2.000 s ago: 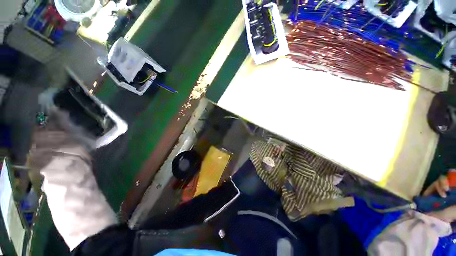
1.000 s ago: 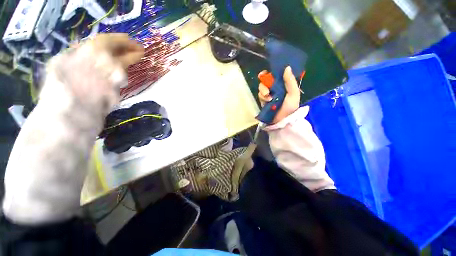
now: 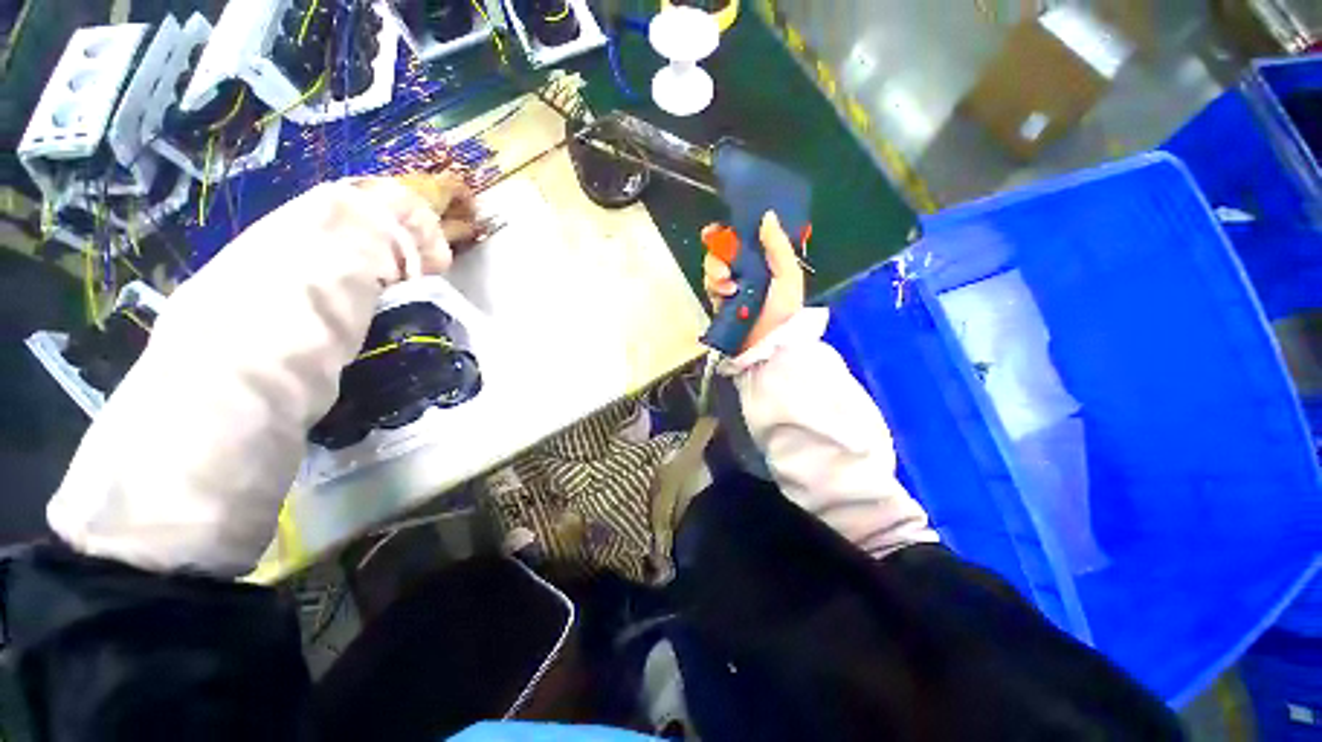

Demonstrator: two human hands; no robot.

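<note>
My right hand (image 3: 768, 287) is closed round the grip of the dark blue power tool (image 3: 763, 203) with orange-red trigger, right of the work board. The tool's nose points left toward the back of the board. My left hand (image 3: 447, 206) is at the brown wires (image 3: 413, 154) at the back of the board. Its fingertips are blurred, and I cannot tell whether they grip any wire. A black socket module (image 3: 406, 380) with a yellow wire across it lies in a white panel (image 3: 435, 293) on the board, partly hidden by my left sleeve.
The pale board (image 3: 580, 312) has striped cloth (image 3: 587, 486) at its front edge. White panels (image 3: 87, 90) with black modules stand at the back left. A black oval object (image 3: 609, 171) and white round pieces (image 3: 683, 87) are at the right rear. A large blue bin (image 3: 1145, 420) is at the right.
The view has swung from the conveyor side to the board. In the last second, my left hand has moved right and lower over the brown wires. My right hand still holds the tool.
</note>
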